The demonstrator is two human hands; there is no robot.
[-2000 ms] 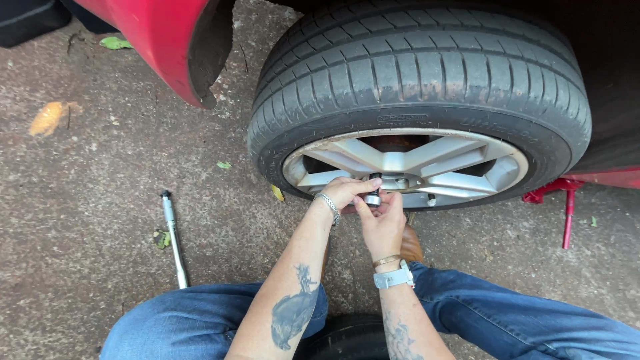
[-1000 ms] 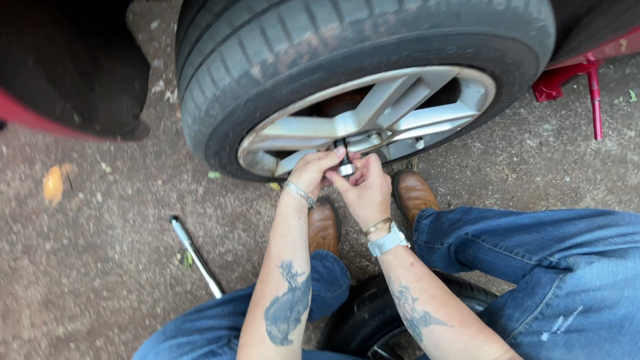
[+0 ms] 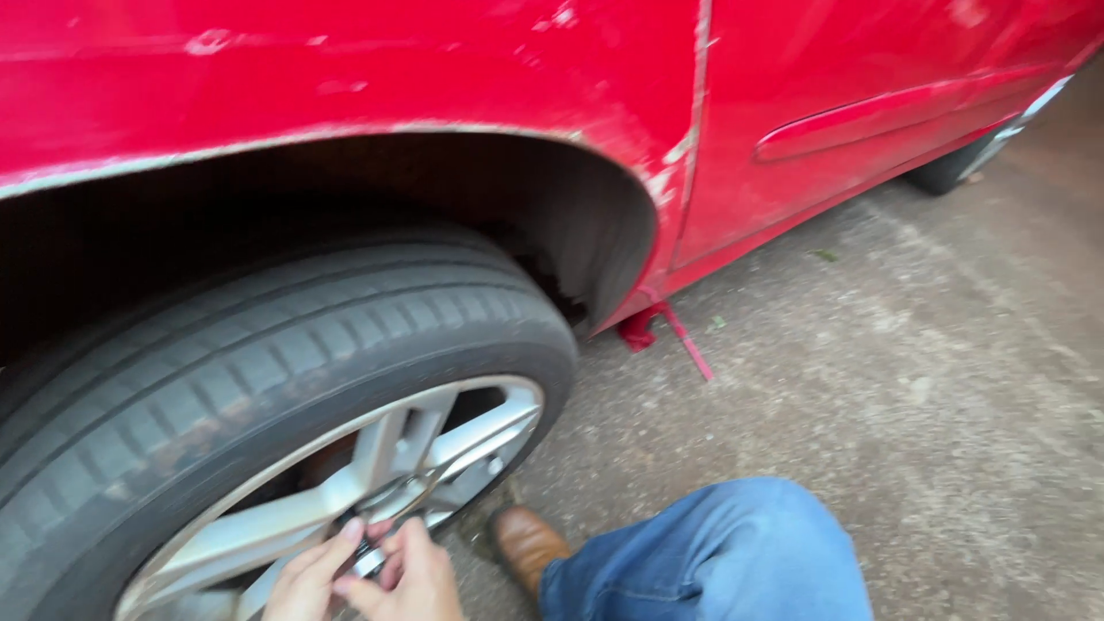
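Note:
Both hands meet in front of the hub of a silver alloy wheel point(image 3: 319, 500), whose black tyre point(image 3: 285, 345) sits in the arch of a red car. Between the fingertips is a small metal part point(image 3: 369, 562), shiny with a dark end, perhaps a socket or a wheel fastener; blur keeps its exact kind unclear. My left hand point(image 3: 312, 576) pinches it from the left near its dark end. On the other side, my right hand point(image 3: 410, 573) has thumb and fingers at its shiny end. Whether it touches the wheel cannot be told.
The red car's fender and door point(image 3: 862, 112) fill the top. Under the sill stands a red jack point(image 3: 638, 329) with a handle point(image 3: 688, 345) angled onto the concrete ground point(image 3: 906, 388). My brown boot point(image 3: 528, 545) and jeans-clad knee point(image 3: 733, 552) are beside the wheel. A further wheel point(image 3: 957, 164) shows at upper right.
The view has swung up and right, bringing in the car's side; the silver and black tool on the ground is out of view. Both hands remain together at the hub with the small part.

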